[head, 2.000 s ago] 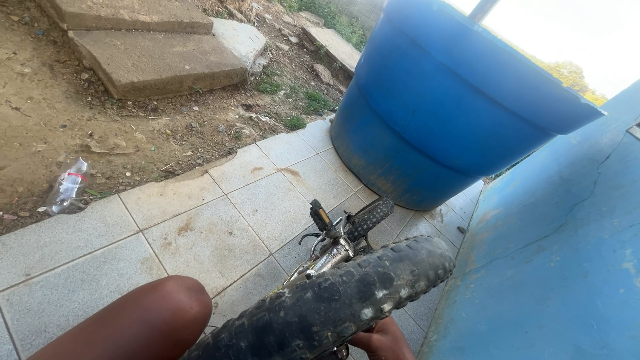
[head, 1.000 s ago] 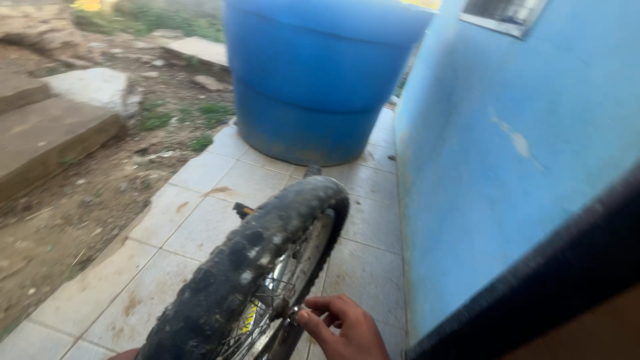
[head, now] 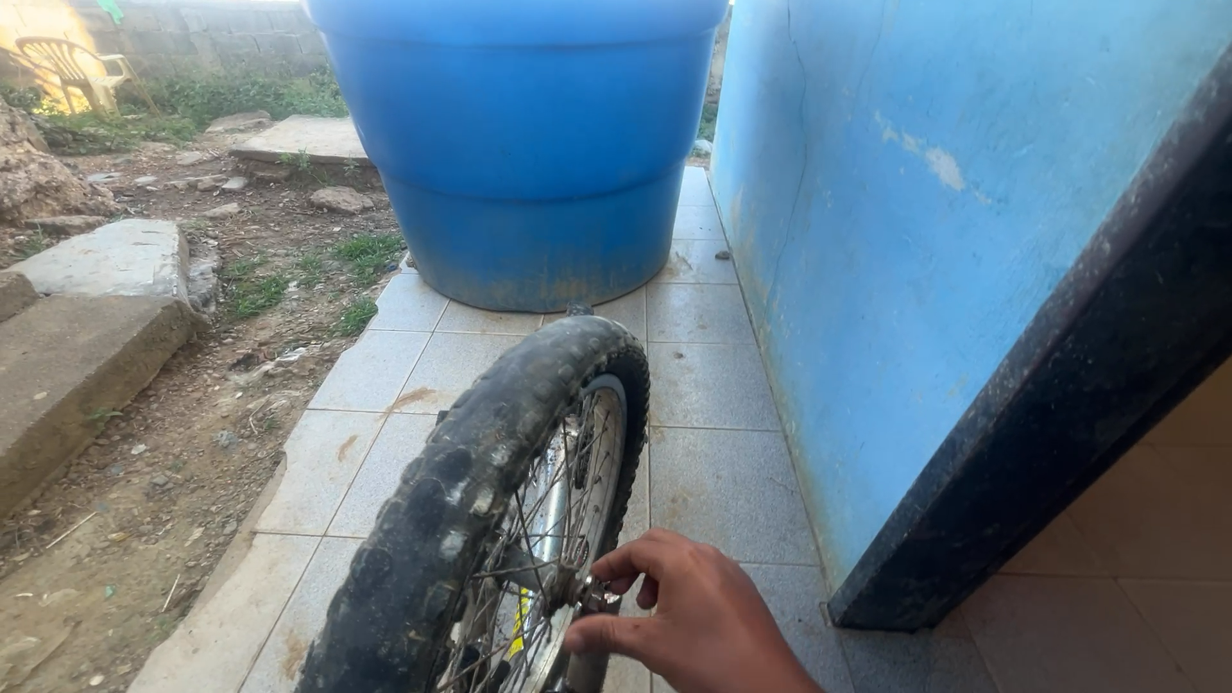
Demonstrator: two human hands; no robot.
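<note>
A bicycle wheel with a worn, knobby black tyre [head: 423, 500] stands upright in the lower middle of the head view. Its thin spokes run to a hub [head: 563, 585] on the side facing right. My right hand [head: 698, 611] is at that hub, thumb and forefinger around a small shiny metal axle nut or fitting [head: 599, 597]. Part of a silver frame tube [head: 553, 510] with a yellow mark shows through the spokes. The rest of the bicycle is mostly hidden behind the tyre. My left hand is out of the frame.
A large blue plastic tank [head: 529, 164] stands on the tiled floor [head: 717, 481] ahead. Along the right runs a blue wall [head: 924, 241] with a dark edge [head: 1049, 346]. Dirt ground, concrete slabs [head: 87, 366] and a plastic chair [head: 77, 72] are at the left.
My right hand, low beside the tyre two seconds ago, is now at the hub. The wheel stands more upright in view. The view has swung to the right and levelled.
</note>
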